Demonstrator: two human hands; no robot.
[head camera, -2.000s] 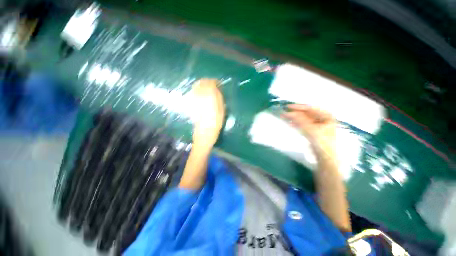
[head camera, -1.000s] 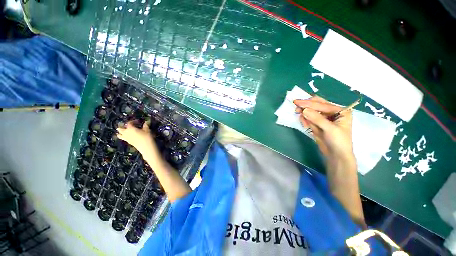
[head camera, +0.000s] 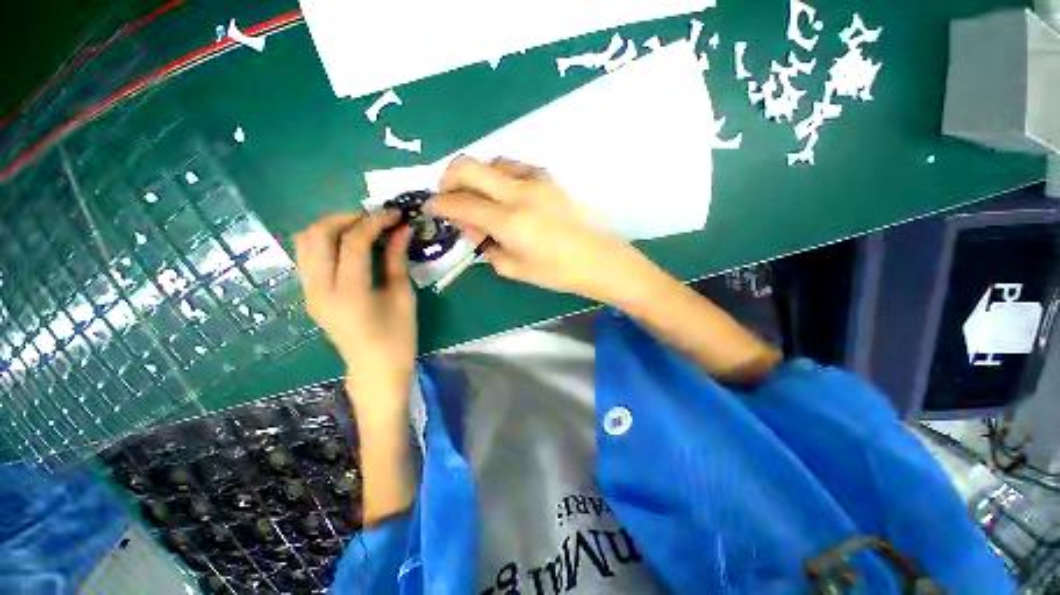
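A round black module (head camera: 432, 241) is held between my two hands above the green bench, at the left end of a white sheet (head camera: 628, 140). My left hand (head camera: 363, 285) grips its left side with thumb and fingers. My right hand (head camera: 523, 221) has its fingertips on the module's upper right side. A thin pale tool (head camera: 462, 267) with a dark part sticks out below my right hand. My fingers hide part of the module.
A clear blister tray (head camera: 174, 267) with small white bits lies left. A tray of black modules (head camera: 250, 494) is at the lower left. White scraps (head camera: 785, 93) lie beyond the sheet. Another white sheet (head camera: 465, 29) is at the back. A grey box (head camera: 994, 81) stands right.
My left hand has left the module tray and now holds a black module over the bench. My right hand has come to it. The view has turned toward the right part of the bench.
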